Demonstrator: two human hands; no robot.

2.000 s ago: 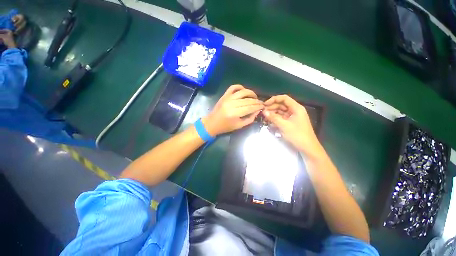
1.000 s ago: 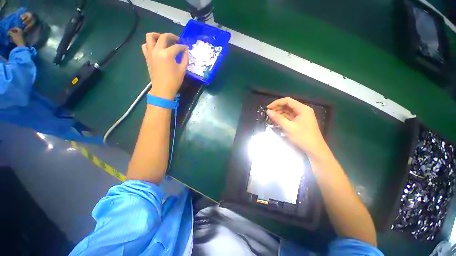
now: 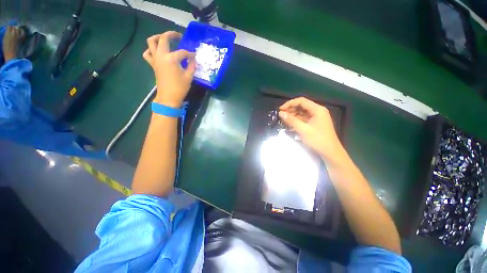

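The tablet unit (image 3: 291, 173) with a glaring white face lies in its black carrier tray (image 3: 246, 186). My right hand (image 3: 309, 125) is over the unit's far end, thumb and fingertips pinched together at the dark circuit board strip (image 3: 274, 118); whether they hold a small part cannot be made out. My left hand (image 3: 170, 66), with a blue wrist strap (image 3: 167, 110), is raised at the left edge of the blue bin (image 3: 225, 40). Its fingers are curled and its thumb and forefinger are close together beside the white pieces (image 3: 210, 57); anything between them is too small to tell.
A black parts tray (image 3: 433, 146) of shiny parts (image 3: 454, 186) stands at right. A smartphone (image 3: 198, 101) is partly hidden behind my left wrist. A grey cable (image 3: 131, 121) and black adapter (image 3: 80, 93) lie at left. Another person's sleeve (image 3: 18, 93) shows far left. A white-edged conveyor runs behind.
My left hand has left the unit's far end, where it met my right hand, and moved up-left to the blue bin. My right hand has stayed at the unit's far end.
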